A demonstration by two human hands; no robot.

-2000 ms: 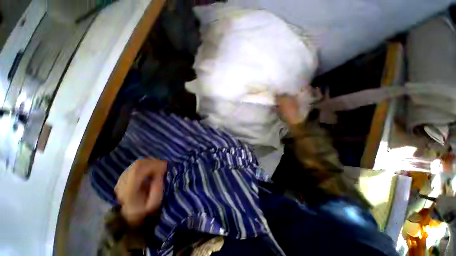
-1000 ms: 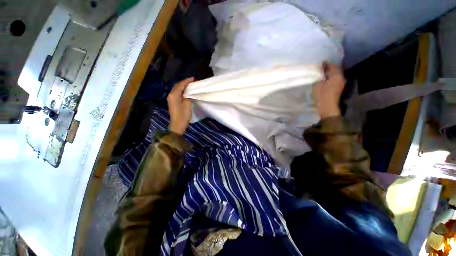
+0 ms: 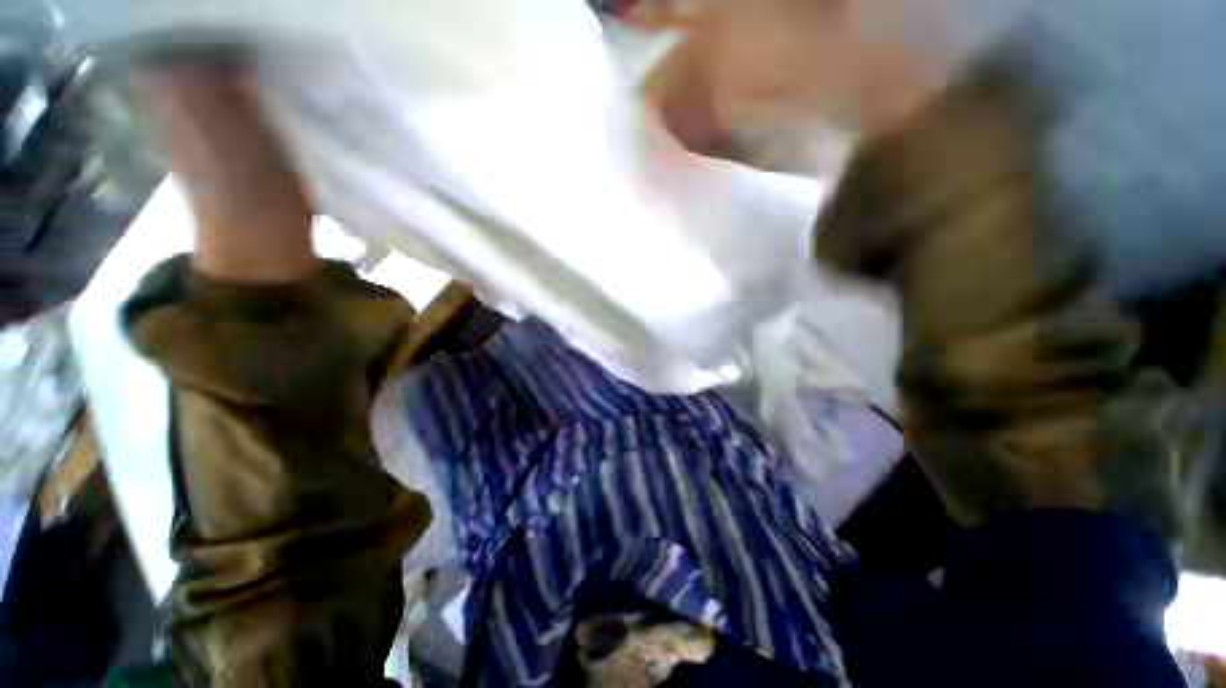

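Observation:
A white fabric piece (image 3: 524, 148) is stretched and blurred across the upper middle, above my lap. My left hand (image 3: 242, 175) is raised at the upper left; its fingers are hidden by the cloth's edge, which it holds up. My right hand (image 3: 793, 81) is raised at the top right of centre, blurred, with curled fingers on the cloth. The far side of the cloth is cut off by the top of the picture.
A blue-and-white striped apron (image 3: 632, 497) covers my lap. More white cloth (image 3: 840, 350) hangs right of the lap. A white table edge (image 3: 114, 390) shows at the left, behind my left sleeve. Dark blurred shapes fill the upper left.
Both hands have moved up and forward, the left also leftward, lifting the white fabric from the heap. The view has shifted, and the machine's needle plate is no longer seen.

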